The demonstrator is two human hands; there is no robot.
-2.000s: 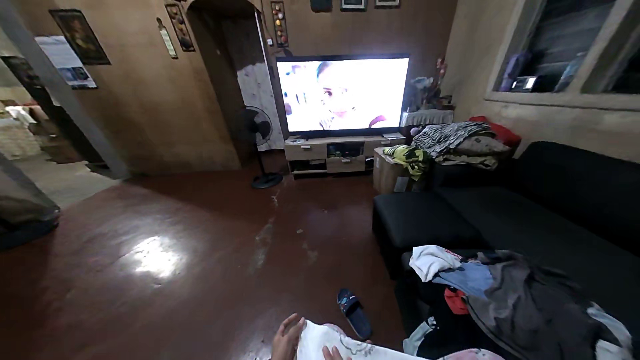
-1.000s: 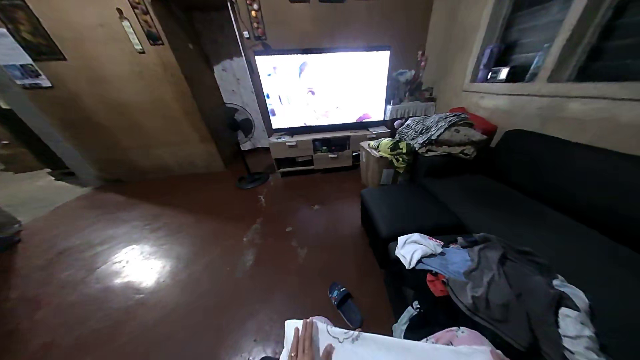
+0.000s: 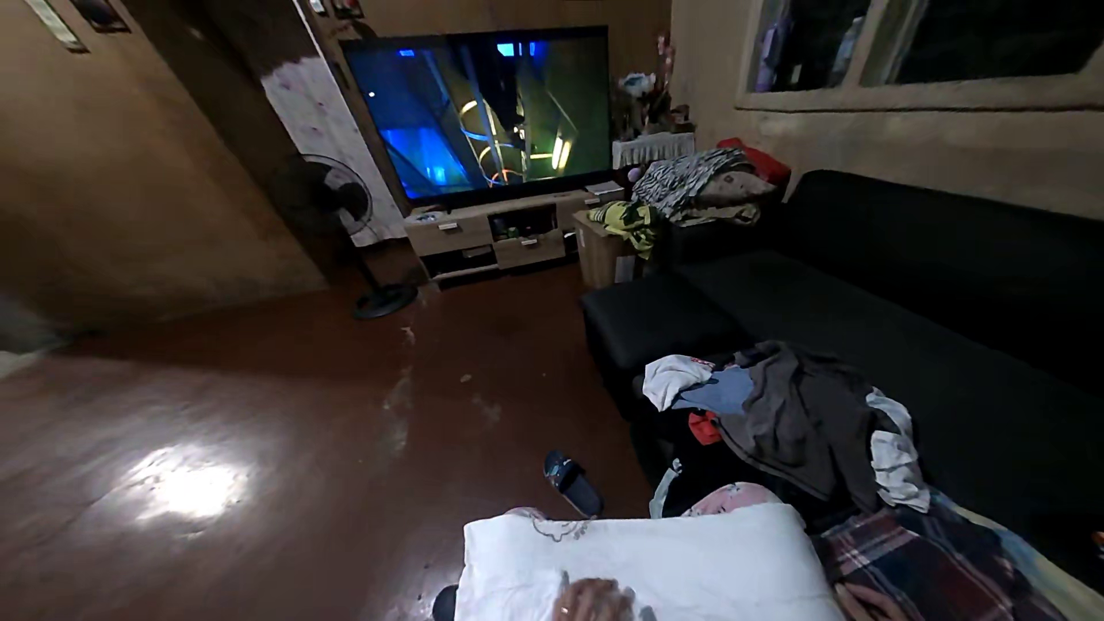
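Note:
A white folded cloth [image 3: 690, 552] with a faint printed line lies spread across the lap at the bottom. My left hand [image 3: 595, 599], blurred and cut off by the lower edge, rests on top of it. At the lower right, my right hand [image 3: 867, 601] is partly visible between the white cloth and a dark plaid cloth [image 3: 906, 552]; whether it grips either is unclear. Pink patterned fabric [image 3: 733, 498] shows just beyond the white cloth. A dark grey garment [image 3: 798, 414] lies heaped with a white one [image 3: 677, 379], a blue one [image 3: 720, 392] and a red one [image 3: 705, 427].
A black sofa [image 3: 862, 259] runs along the right wall. A dark slide sandal [image 3: 573, 483] is on the red floor. Further off stand a pedestal fan [image 3: 384, 300], a television [image 3: 492, 112] on a low cabinet [image 3: 457, 233], and a box [image 3: 599, 254] with yellow-green cloth on it.
The white cloth now lies broader and flatter across the lap. My right hand shows at the plaid cloth on the right. The view has shifted, and the television picture has gone from bright to dark.

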